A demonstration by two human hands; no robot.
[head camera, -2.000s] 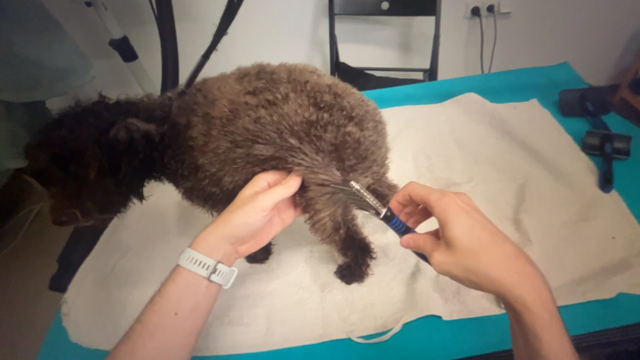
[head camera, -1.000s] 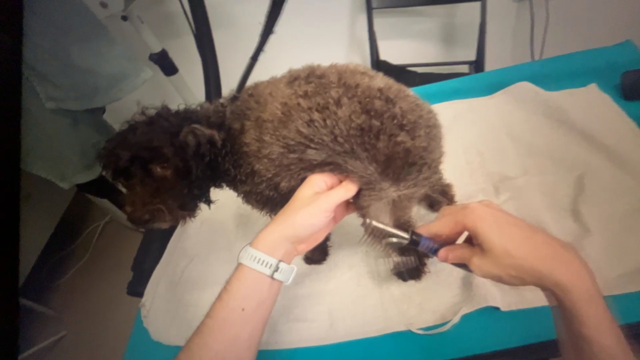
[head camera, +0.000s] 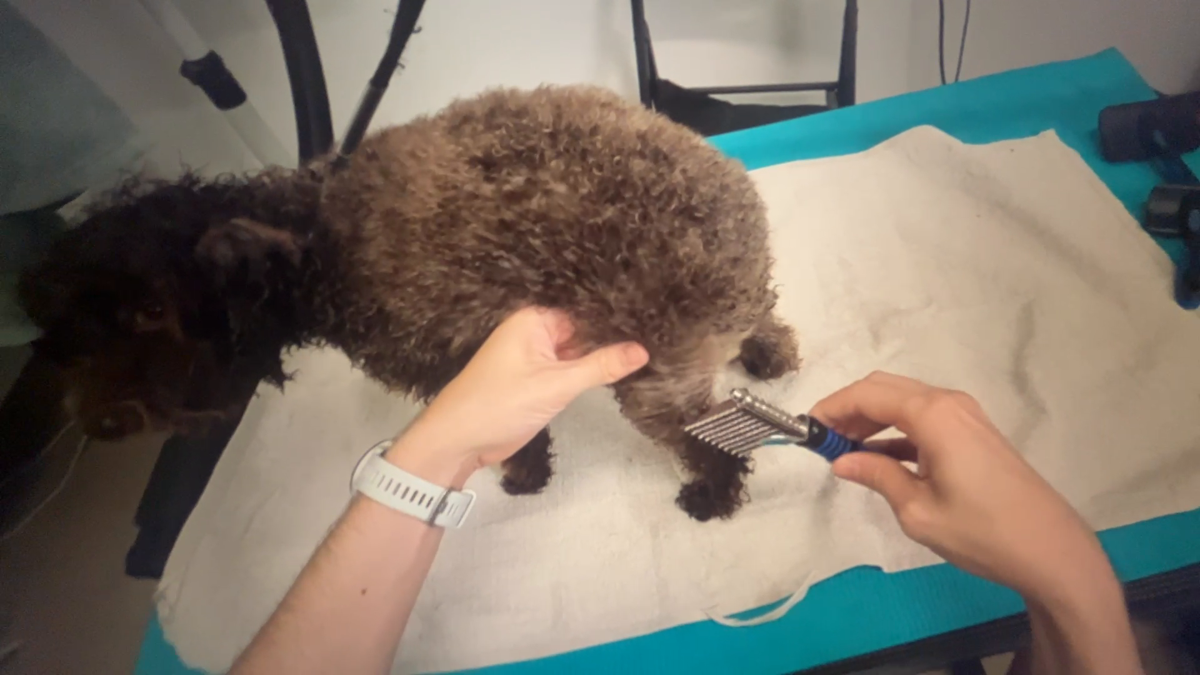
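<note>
A curly-haired brown dog (head camera: 553, 216) stands on a cream cloth (head camera: 937, 281), its dark head at the left. My left hand (head camera: 534, 375), with a white watch strap (head camera: 408, 487) at the wrist, grips the fur and skin at the top of the dog's hind leg; its fingers are partly hidden beneath the body. In my right hand (head camera: 947, 469) is a dematting comb (head camera: 750, 424) with a row of metal blades and a blue and black handle. Its blades lie against the fur of the lower hind leg, just above the dark paw (head camera: 712, 494).
The cloth covers much of a turquoise table (head camera: 1031, 98). Black-handled grooming brushes (head camera: 1148, 127) lie at the table's right edge. Behind the table stand a black folding chair (head camera: 750, 103) and, at the left, black tubular bars (head camera: 305, 84). A cloth loop (head camera: 773, 609) hangs at the near edge.
The comb has moved down the hind leg from near the thigh, where it was two seconds ago. My left hand stays at the upper leg. The view has shifted.
</note>
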